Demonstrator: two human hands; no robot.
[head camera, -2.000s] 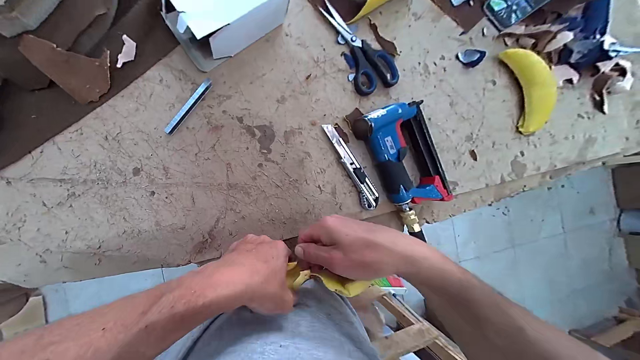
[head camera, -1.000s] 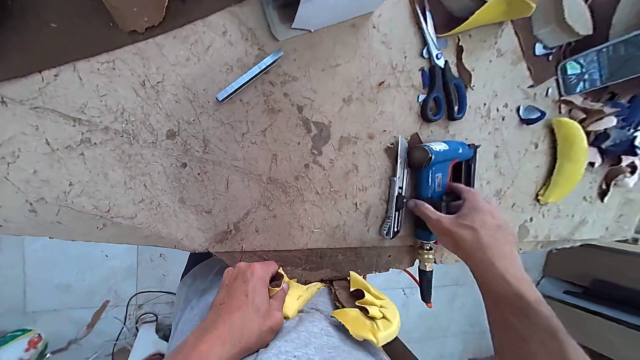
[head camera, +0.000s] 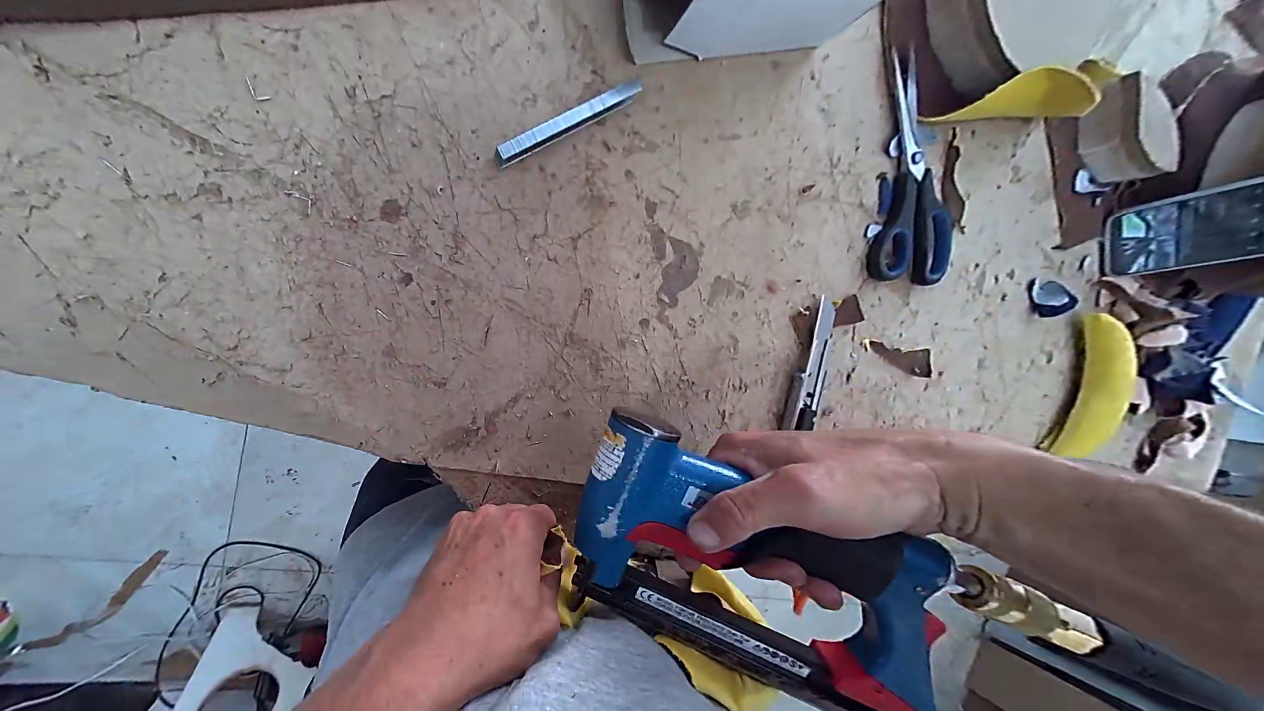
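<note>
My right hand (head camera: 820, 494) grips the black handle of a blue pneumatic stapler (head camera: 632, 504), its thumb beside the red trigger. A brass air fitting (head camera: 1037, 607) joins the end of the handle. My left hand (head camera: 494, 583) pinches a piece of yellow material (head camera: 570, 583) close to the stapler's nose, at the table edge above my lap. Whether the nose touches the material cannot be told. More of the yellow material (head camera: 716, 671) shows beneath the black magazine. What lies under my left fingers is hidden.
On the scratched worktable (head camera: 296, 247) are a strip of staples (head camera: 570, 122), a utility knife (head camera: 812, 365), scissors (head camera: 910, 197), a yellow curved piece (head camera: 1101, 385) and a phone (head camera: 1185, 229). A grey-white box (head camera: 770, 25) stands at the back. A cable (head camera: 197, 592) lies on the floor at left.
Two seconds ago both hands were at the yellow material. My right hand then took hold of the stapler on the table and has brought it left, down to my left hand.
</note>
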